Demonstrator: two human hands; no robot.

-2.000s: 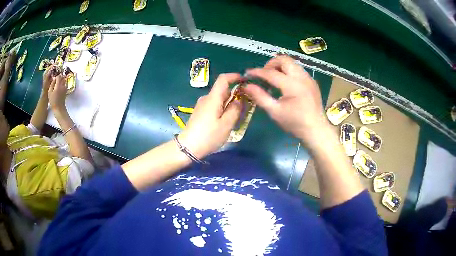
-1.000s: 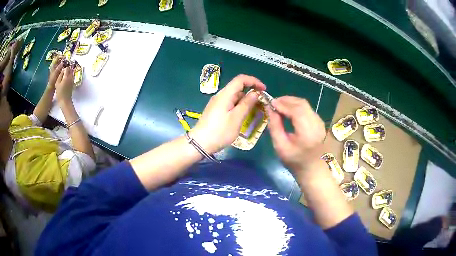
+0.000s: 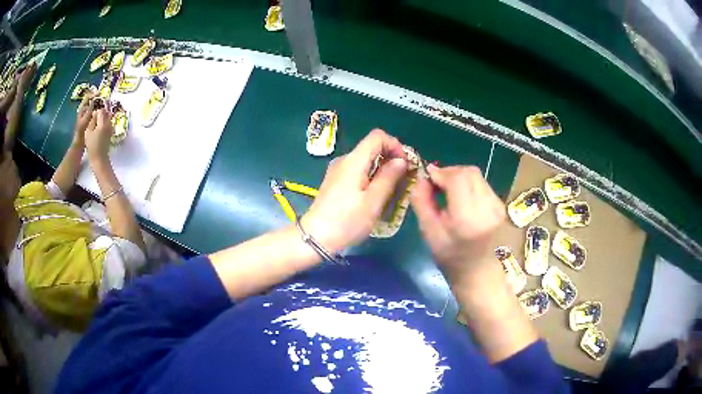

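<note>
A cream housing half [image 3: 392, 221] with yellow inside is held above the green bench in front of me, its far end between my fingertips. My left hand [image 3: 360, 194] grips its left side and far end, thumb and fingers bent over it. My right hand [image 3: 460, 212] pinches at the far right end of the shell; the small part between its fingertips is too small to tell and partly hidden. Side cutters [image 3: 286, 202] with yellow handles lie open on the bench left of my left hand. Another partly assembled unit [image 3: 322, 132] lies beyond them.
A cardboard sheet [image 3: 616, 254] at right bears several units. A white work sheet [image 3: 202, 115] at left bears more, with a neighbour's hands [image 3: 94, 127] over them. Beyond the metal edge [image 3: 416, 100], a green conveyor belt [image 3: 431, 54] carries spaced units. A grey post [image 3: 300, 35] stands at the edge.
Since the first frame my right fingers have closed in on the shell's far end, and the shell shows more between my hands. In the last second both hands stay nearly in place. Belt units have shifted right.
</note>
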